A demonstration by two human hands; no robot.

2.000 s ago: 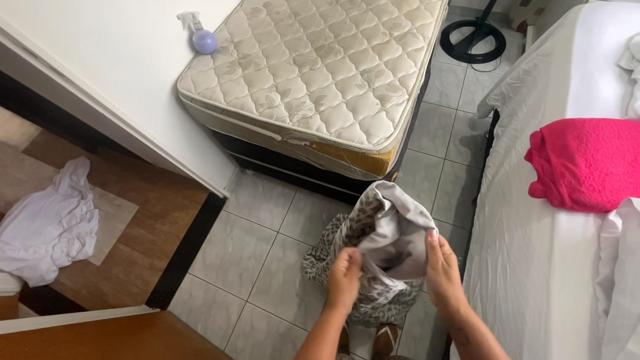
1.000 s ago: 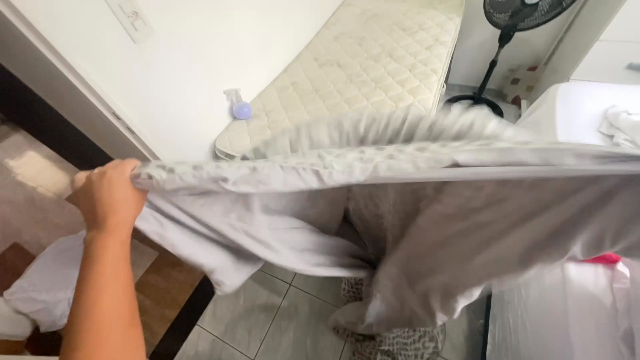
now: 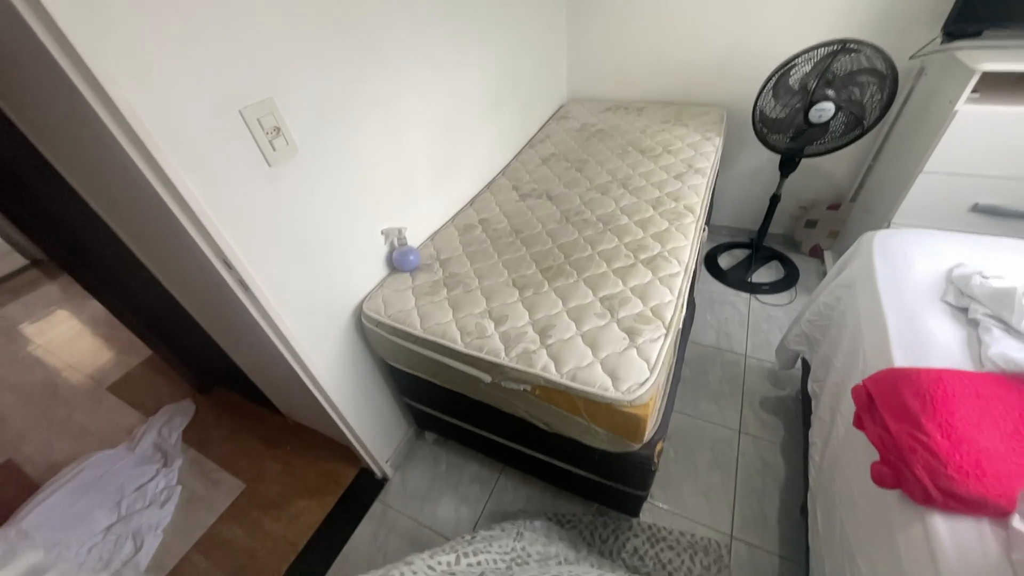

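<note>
Neither of my hands shows in the head view. Patterned grey-and-white fabric point(image 3: 528, 548) spans the bottom edge, low over the tiled floor; most of it lies outside the view, so what holds it is hidden. Beyond it stands a bare quilted mattress point(image 3: 552, 248) on a black bed base point(image 3: 528, 452), its near corner torn with yellow foam showing. A purple spray bottle point(image 3: 406, 256) rests at the mattress's left edge, against the wall.
At right, a bright pink cloth point(image 3: 944, 436) lies on a white-covered bed point(image 3: 848, 320). A black pedestal fan point(image 3: 768, 200) stands near white drawers point(image 3: 960, 160). White fabric point(image 3: 112, 488) lies on the floor beyond the doorway at left.
The grey fabric, stretched across the view a second ago, has dropped to the bottom edge. My left hand has gone out of view. The view has shifted, showing the whole fan.
</note>
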